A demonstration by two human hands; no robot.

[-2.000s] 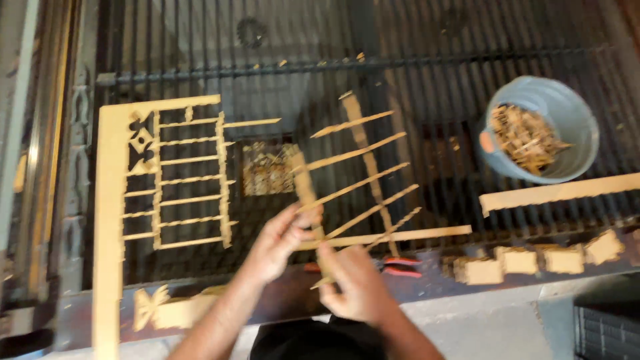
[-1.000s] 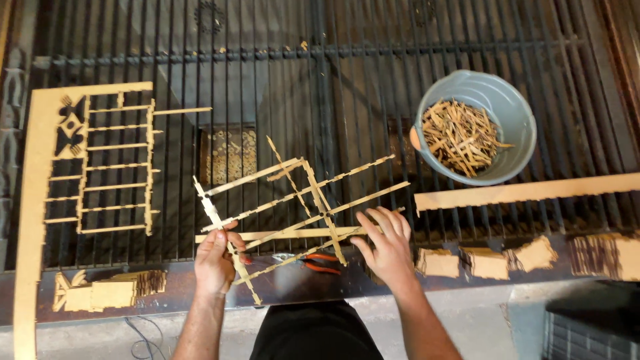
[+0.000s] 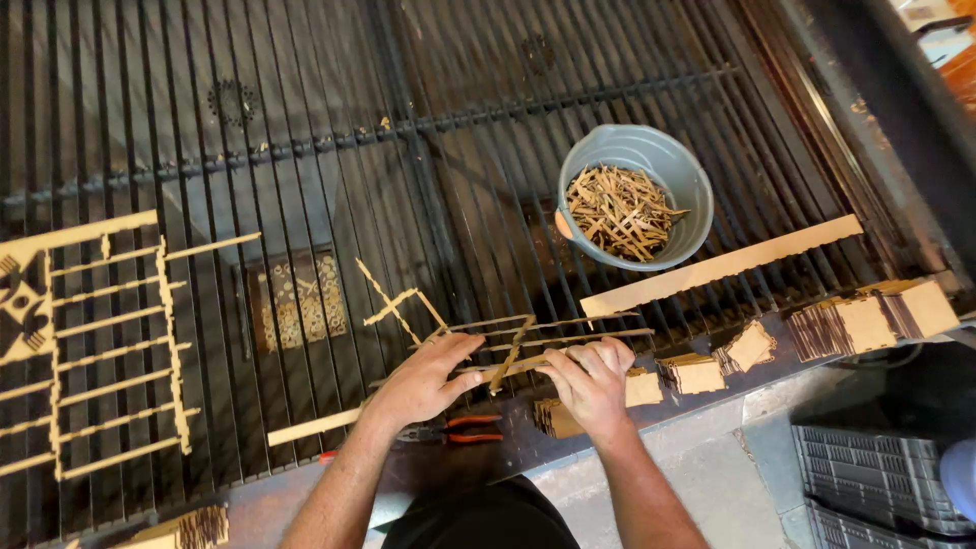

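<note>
My left hand [image 3: 427, 379] lies over the left part of a thin wooden lattice offcut [image 3: 512, 352], its thumb against a strip. My right hand [image 3: 589, 377] grips the lower right strip of the same lattice with bent fingers. Dark, burnt edges show on the strips, which are tilted up over the metal slats. Just beyond my left hand, a small crossed wooden piece [image 3: 393, 305] rests on the slats. Pliers with red handles [image 3: 473, 429] lie on the table's front edge, below my hands. A grey bucket [image 3: 690, 198] holds many broken wooden strips [image 3: 621, 210].
A cut wooden sheet frame [image 3: 114, 351] lies at the left on the slatted bed. One long wooden strip [image 3: 724, 263] is at the right, another [image 3: 314, 427] left of my hands. Stacks of cut wooden pieces [image 3: 865, 324] line the front edge. Black plastic crates [image 3: 854, 473] stand lower right.
The lattice, spread flat between my hands a second ago, is now tilted and bunched. My left hand has moved from its left strip onto its top, and my right hand now grips it. The view has turned.
</note>
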